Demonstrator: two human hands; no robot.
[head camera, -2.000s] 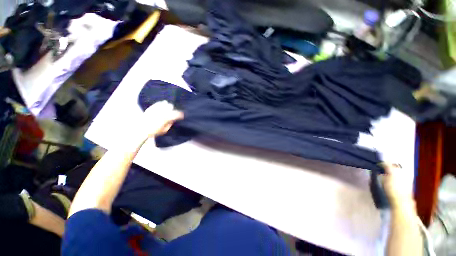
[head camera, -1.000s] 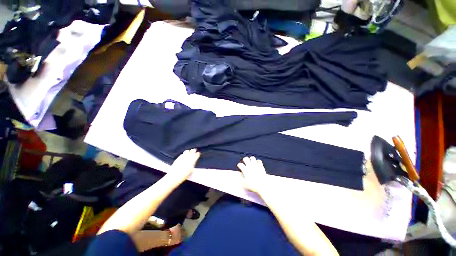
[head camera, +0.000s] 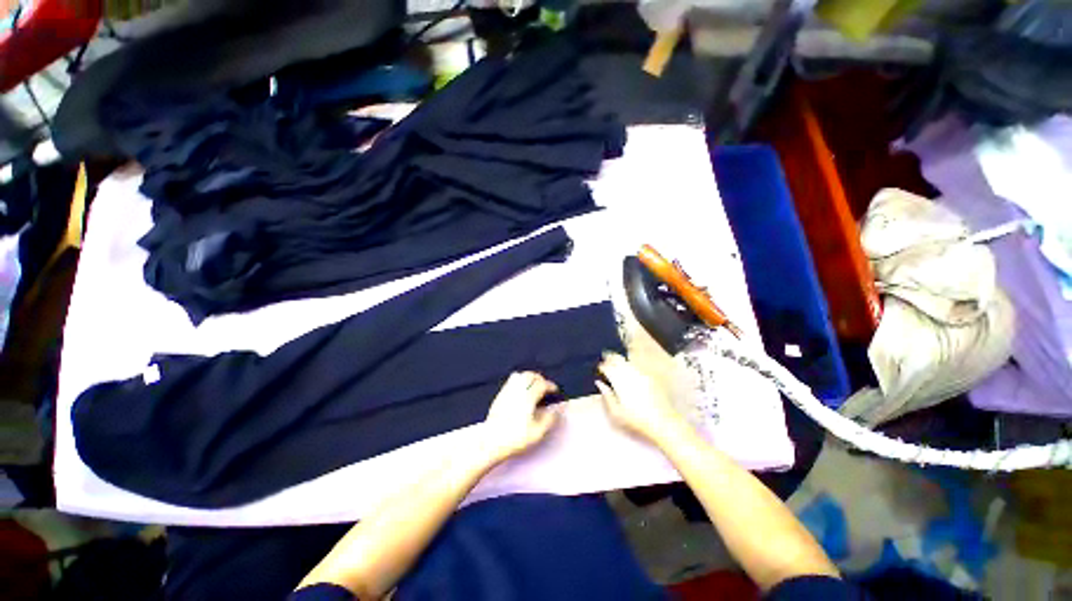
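Black trousers (head camera: 341, 399) lie flat along the near side of the table, waist end left, legs to the right. The legs spread apart towards the hems. A tiny white label shows near the waist. My left hand (head camera: 521, 413) holds the near leg's front edge with curled fingers. My right hand (head camera: 635, 393) holds the same leg's near hem corner. The steam iron (head camera: 664, 299), with a dark body and orange-brown wooden handle, rests just right of the hem, untouched. Its white hose (head camera: 870, 440) trails off to the right.
A crumpled black pile of trousers (head camera: 364, 188) covers the far side of the pale table cover (head camera: 670, 176). Right of the table are a blue panel (head camera: 776, 258), a red-brown wooden piece (head camera: 837, 200), a beige cloth bundle (head camera: 940, 294) and lilac cloth. A dark padded shape stands behind.
The view has turned right. Both my hands have moved right along the near leg to its hem end. The trousers were spread flat and the iron released earlier; it remains beside the hem.
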